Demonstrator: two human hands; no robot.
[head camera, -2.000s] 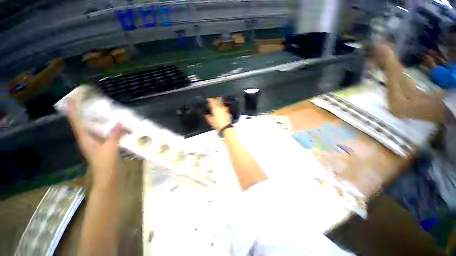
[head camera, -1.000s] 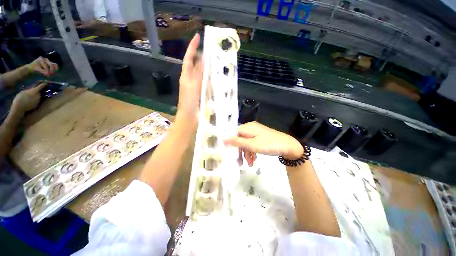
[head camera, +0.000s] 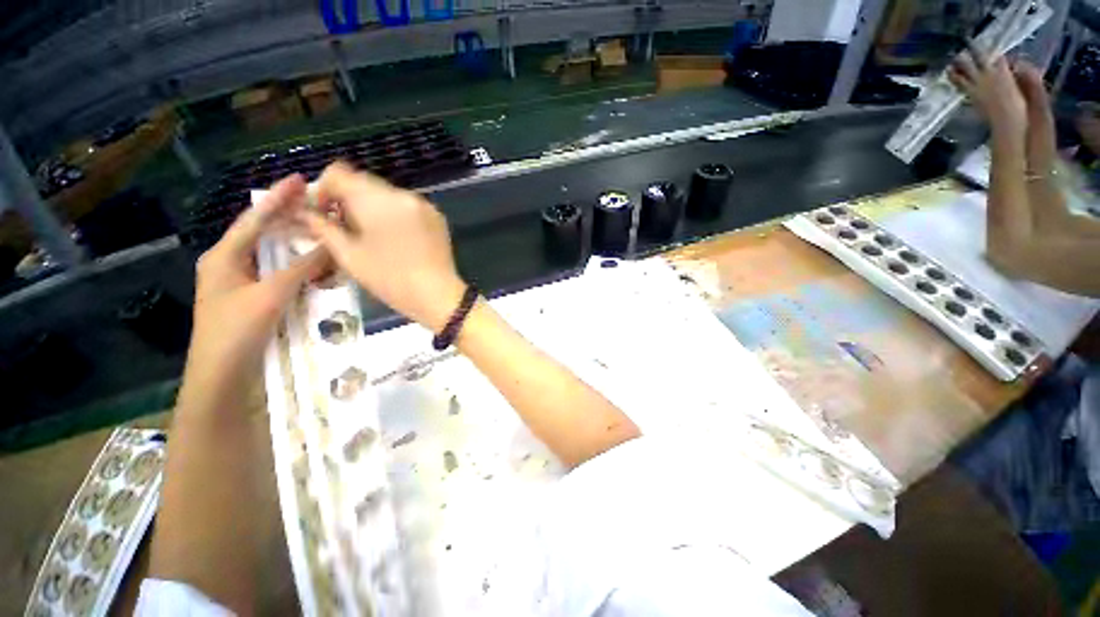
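My left hand [head camera: 245, 283] is closed around the upper part of a white sticker sheet [head camera: 344, 452] and holds it upright at the left of centre. The sheet shows a row of round cutouts and hangs down to the lower edge of the view. My right hand [head camera: 392, 247] has its fingertips at the sheet's top end, touching or very close to my left fingers. Whether a sticker is between the right fingertips is hidden. The white work sheet [head camera: 651, 398], with scraps and stains, lies below my hands.
Several black cylindrical units [head camera: 613, 223] stand upright on the dark conveyor [head camera: 519, 193]. A black gridded tray [head camera: 386, 157] is beyond. A stack of sticker sheets [head camera: 97, 518] lies lower left. A neighbour's hands [head camera: 995, 97] hold a white strip at upper right; another sticker sheet [head camera: 923, 289] lies nearby.
The view has swung left then right. My right hand has moved from the sheet's middle to its top end. The sheet is held lower, still in my left hand.
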